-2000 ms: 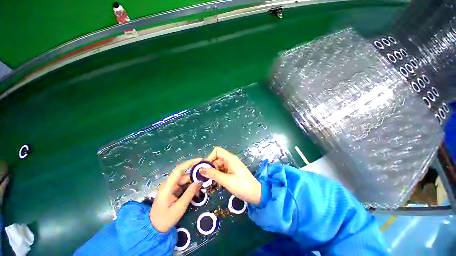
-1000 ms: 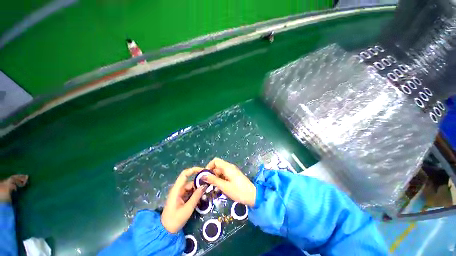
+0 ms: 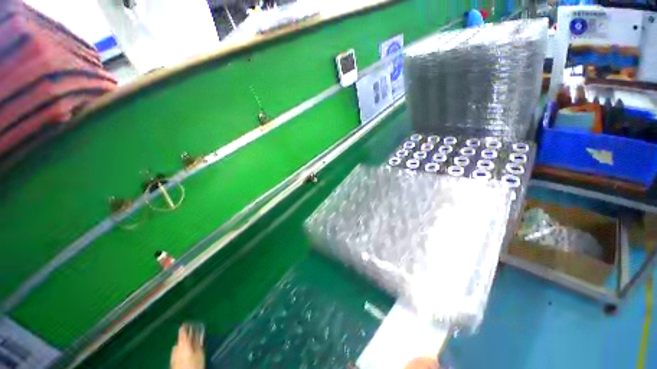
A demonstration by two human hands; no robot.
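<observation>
A clear blister tray [image 3: 299, 328] lies on the dark green belt at the lower middle, its near part cut off by the bottom edge. A blurred bare hand, seemingly my left hand [image 3: 189, 349], is at the bottom edge left of the tray, its sleeve out of view. Whether it holds anything cannot be told. A skin-coloured part, seemingly my right hand [image 3: 422, 363], shows at the bottom edge by a white surface [image 3: 403, 337]. Its fingers and grip are hidden. No module shows in either hand.
A shiny blister stack [image 3: 425, 238] stands right of the tray. Behind it are trays with white-ringed modules [image 3: 455, 170] and a tall clear stack [image 3: 475, 83]. A green side panel [image 3: 238, 162] runs along the left. A blue bin [image 3: 601, 153] and a cardboard box [image 3: 569, 241] are at the right.
The view has swung up and to the right. The two hands, earlier together on a module over the tray, now appear apart at the bottom edge. The modules in the near tray have left the picture.
</observation>
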